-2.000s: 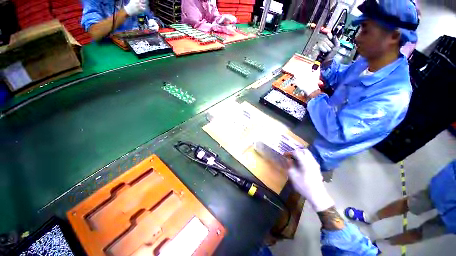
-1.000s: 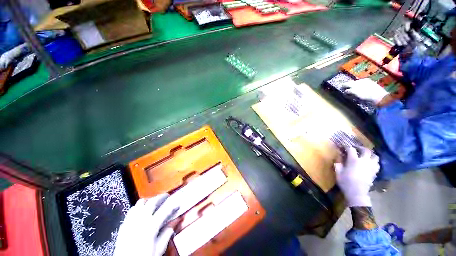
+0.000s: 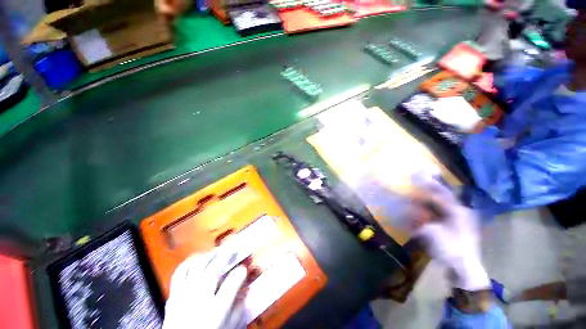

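The orange fixture (image 3: 157,225) lies on the dark bench in front of me. Pale plates fill its middle pocket and its near pocket (image 3: 279,286); the far pocket (image 3: 205,209) is empty. My left hand (image 3: 205,289), white-gloved, rests over the near-left part of the fixture, fingers apart at the middle plate (image 3: 260,234). My right hand (image 3: 450,234), gloved and strongly blurred, is over the near edge of the cardboard sheet (image 3: 411,151). A blurred greyish strip (image 3: 379,196) extends left from its fingers.
A black screw tray (image 3: 106,286) is left of the fixture. An electric screwdriver (image 3: 331,202) lies between fixture and cardboard. Green boards (image 3: 302,82) lie on the conveyor (image 3: 193,109). A person in blue (image 3: 540,141) works at the right beside another screw tray. A red-orange sheet (image 3: 14,283) is far left.
Since one second ago, my right hand has lifted from the striped pieces and moved towards the fixture with a blurred strip. My left hand stays at the middle plate, fingers shifted slightly. The view has shifted slightly.
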